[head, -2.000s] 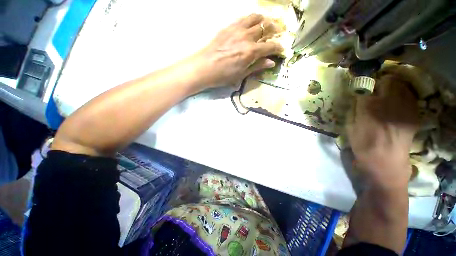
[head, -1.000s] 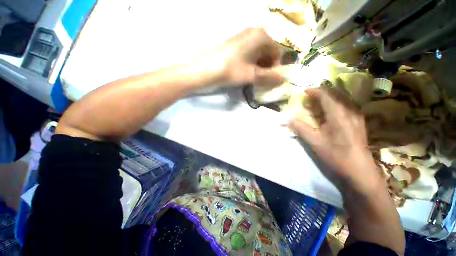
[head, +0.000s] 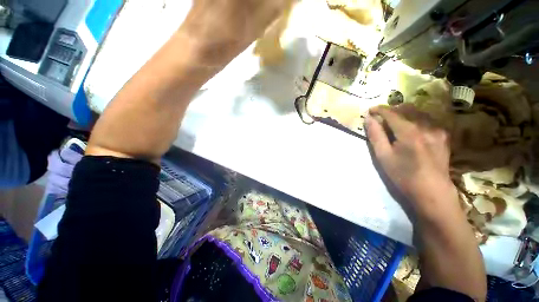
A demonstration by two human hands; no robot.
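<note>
My left hand [head: 233, 26] is blurred and cut off by the top edge, over the white table left of the machine. A blurred beige piece [head: 273, 52] shows beside its fingers; whether they hold it is unclear. My right hand [head: 411, 150] has its fingertips low over the right part of the machine bed [head: 337, 105]; its grip is unclear. A pale piece [head: 422, 87] lies just beyond it, under the grey machine head [head: 422, 29]. The presser foot area [head: 378, 62] is bright and partly glared. More beige pieces [head: 360, 17] lie beyond the needle.
A heap of beige and tan parts [head: 493, 127] lies right of the machine. A ribbed white knob [head: 463, 96] is above my right hand. A dark loop [head: 302, 110] is at the bed's left front corner. Blue crates [head: 378, 259] stand below the table's front edge.
My left hand has moved from near the needle up and left to the top edge, uncovering the bed's left part. My right hand moved from the heap to the bed and stays there.
</note>
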